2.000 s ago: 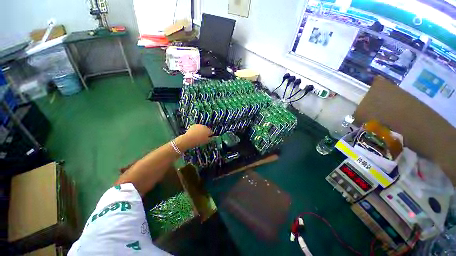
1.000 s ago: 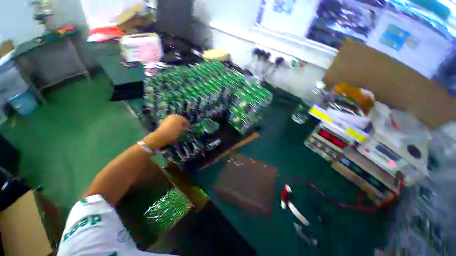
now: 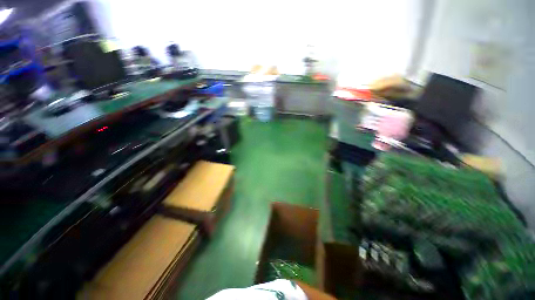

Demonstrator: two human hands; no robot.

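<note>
Dense rows of green circuit boards [image 3: 434, 193] stand on the bench at the right, badly blurred. An open brown cardboard box [image 3: 293, 225] with green pieces in it is low at the bottom centre. My left sleeve [image 3: 264, 292], white, and a bit of forearm show at the bottom edge; my left hand itself cannot be seen. My right hand is out of the picture.
Flat brown cartons [image 3: 202, 186] stand on the green floor [image 3: 273, 146] at left of centre. A long bench [image 3: 146, 96] with equipment runs along the left. A dark monitor [image 3: 449, 102] and a pink-and-white item [image 3: 390, 123] are behind the boards.
The view has swung left, so the boards have shifted right and the power supply, brown mat and test lead are out of view. My left hand, earlier at the board rows, no longer shows.
</note>
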